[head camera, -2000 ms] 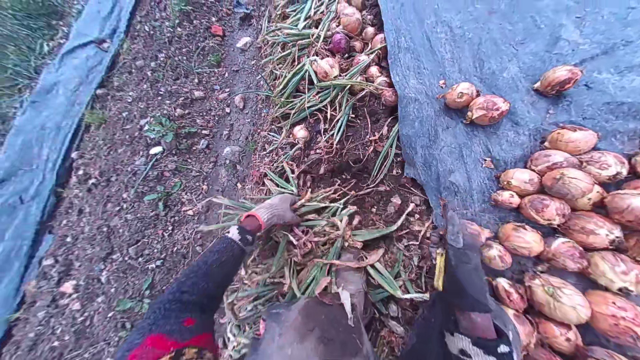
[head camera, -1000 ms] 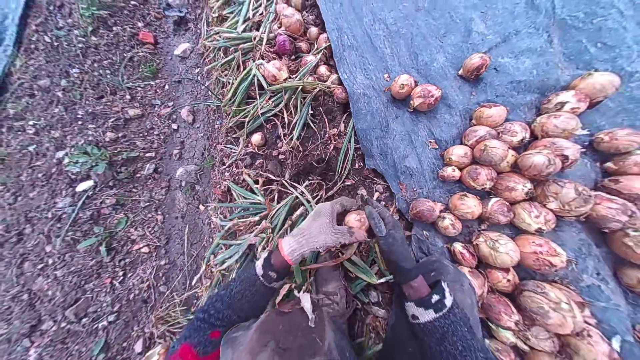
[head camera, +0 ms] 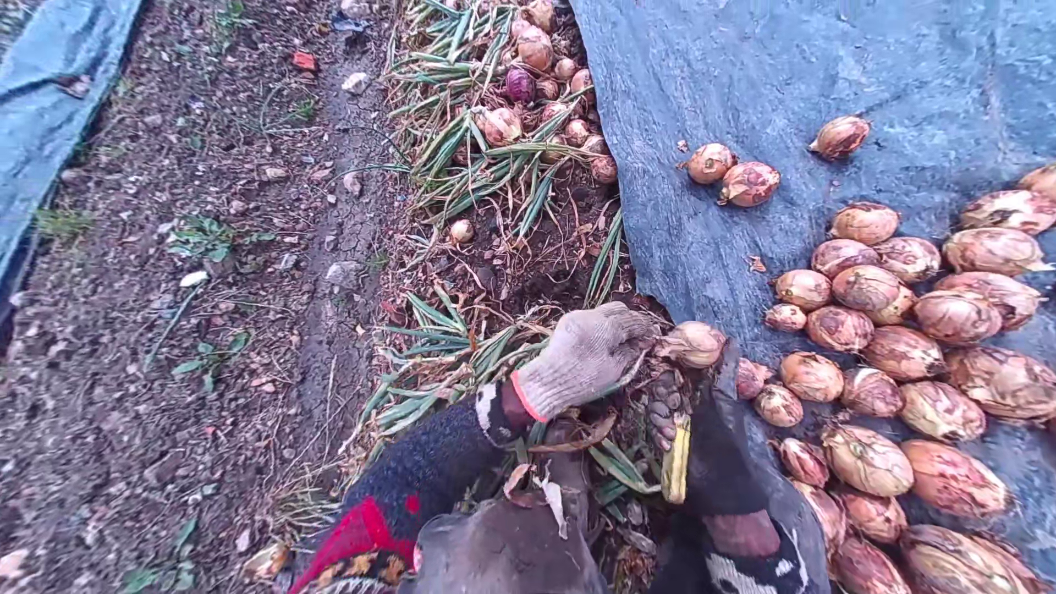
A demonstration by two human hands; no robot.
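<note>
My left hand [head camera: 592, 351], in a pale knit glove with an orange cuff edge, grips the neck end of a yellow onion [head camera: 695, 344]. Close below that onion is my right hand [head camera: 672, 412], in a dark glove, its fingers curled around a tool with a yellow handle [head camera: 676, 462]. The tool's working end is hidden. Cut and wilted onion leaves [head camera: 429, 396] lie left of and beneath my hands. On the blue ground sheet [head camera: 701, 91] at the right rest several topped onions [head camera: 866, 289].
Unsorted onions with green tops [head camera: 499, 126], one of them a red onion [head camera: 520, 84], lie in the row ahead. Stony soil [head camera: 206, 330] with small weeds runs along the left, beside another blue sheet [head camera: 58, 91]. A covered knee [head camera: 511, 549] is at bottom centre.
Two seconds ago my left hand lay on the leaves without a visible onion. One second ago an onion was between both hands. The yellow handle, hidden then, now shows below my right hand.
</note>
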